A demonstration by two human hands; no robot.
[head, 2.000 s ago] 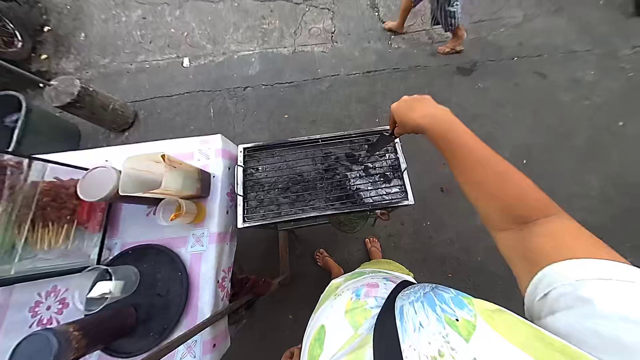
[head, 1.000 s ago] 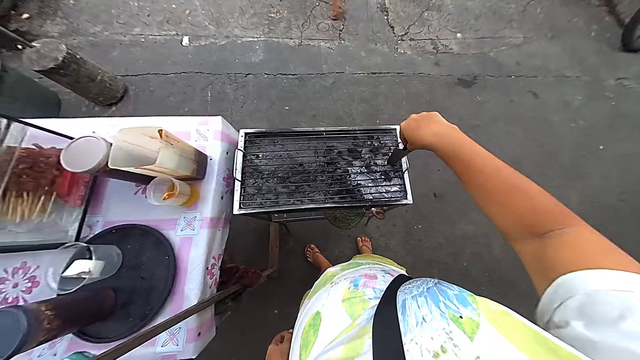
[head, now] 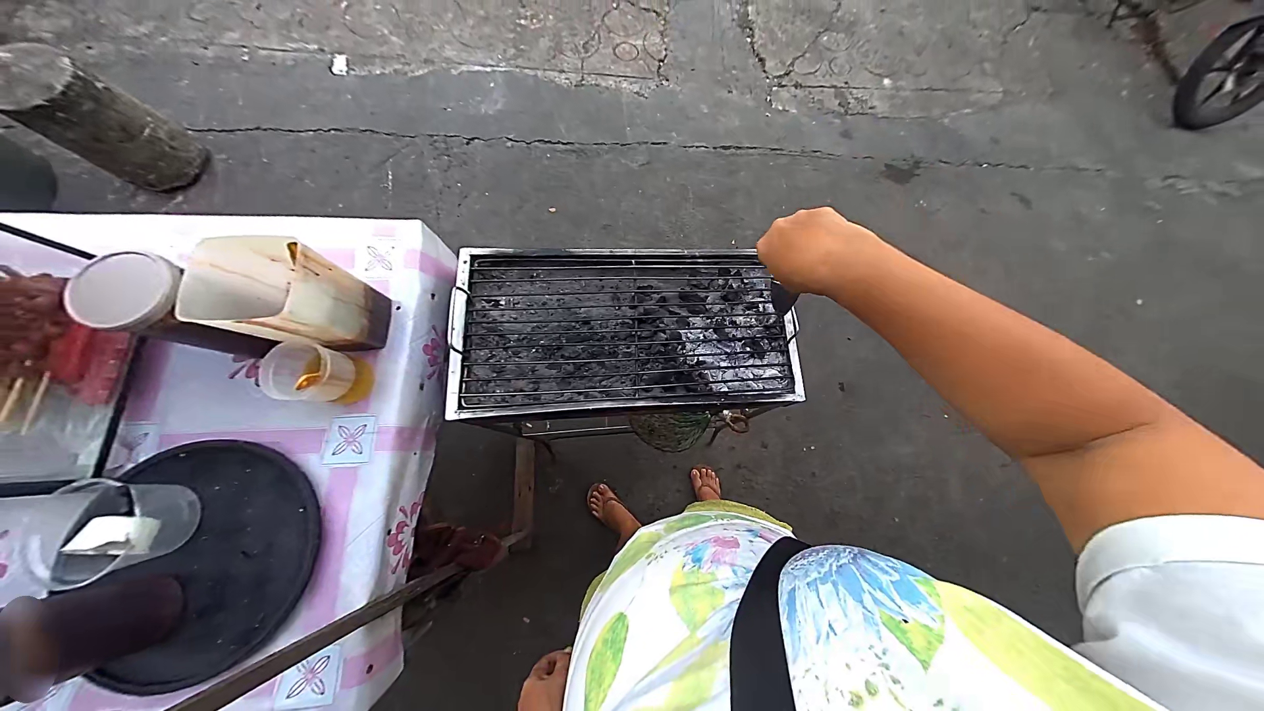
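Note:
My right hand [head: 812,251] is a fist at the upper right corner of a charcoal grill [head: 624,406]. It grips a dark, flat tool [head: 783,297], mostly hidden by the hand, whose kind I cannot tell. Under the wire grate [head: 553,336] lie dark coals, with pale ash-covered charcoal [head: 726,351] toward the right. At the lower left edge, partly cut off, is what may be my left hand or a foot near the apron; I cannot tell which. No clear view of my left hand shows.
Left of the grill, a cloth-covered table [head: 390,439] holds a sauce-stained plastic container [head: 267,291], a lidded tub [head: 123,289], a small cup [head: 304,372], a black round tray [head: 237,553] and a glass case of skewered meat [head: 35,341]. A concrete post [head: 109,123] and a wheel [head: 1223,77] stand beyond.
The passer-by's legs seen two seconds ago have left the view. My right hand has shifted a little along the grill's right end, still holding the dark tool.

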